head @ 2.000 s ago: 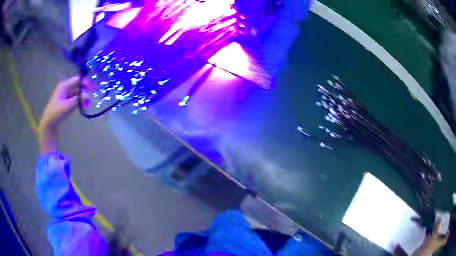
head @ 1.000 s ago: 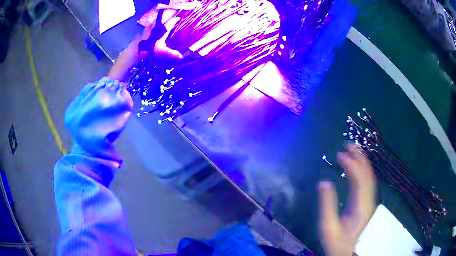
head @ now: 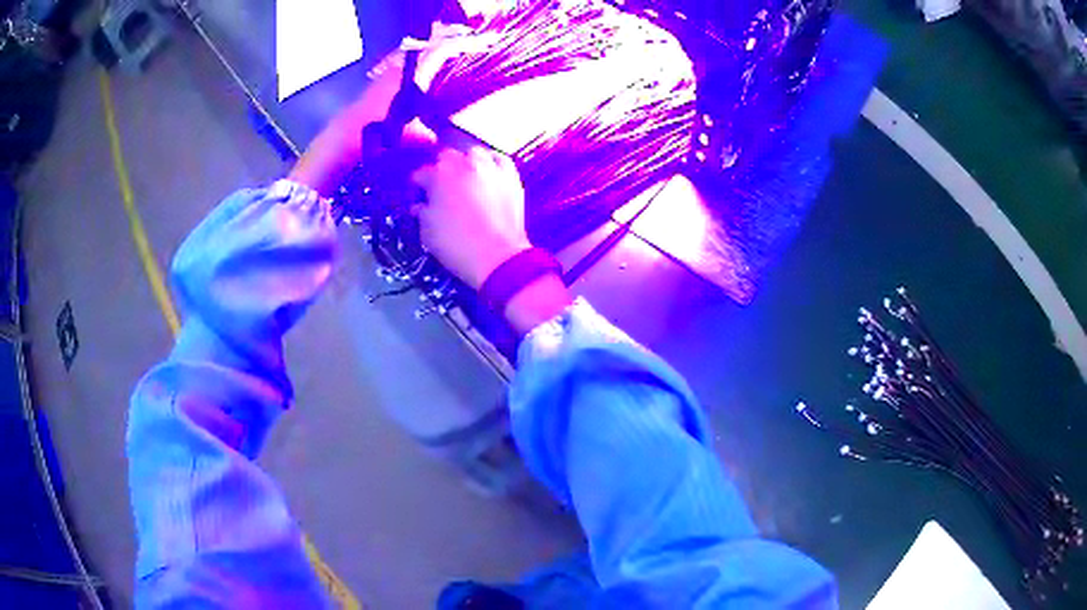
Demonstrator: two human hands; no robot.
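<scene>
Many black cables (head: pixel 620 143) lie fanned in white and purple glare at the upper middle. Their near ends, with small pale tips (head: pixel 399 280), hang at the bench edge. My left hand (head: pixel 399 95) is at the left side of this pile, partly washed out by glare, beside something dark. My right hand (head: pixel 471 203), with a dark red wrist band, is over the near ends of the cables, its fingers curled and turned away. Whether either hand grips cables is hidden by glare and by the hands themselves.
Another black cable bundle (head: pixel 954 417) with pale tips lies on the green mat at the right. A white sheet (head: pixel 936 578) is at the lower right, another white sheet (head: pixel 316 42) at the upper left. The bench edge runs diagonally; a yellow floor line (head: pixel 137 226) is at left.
My right hand has moved from near the right-hand bundle and white sheet to the glowing cables beside my left hand. My left hand has moved up along the pile from its hanging tips. The view has shifted.
</scene>
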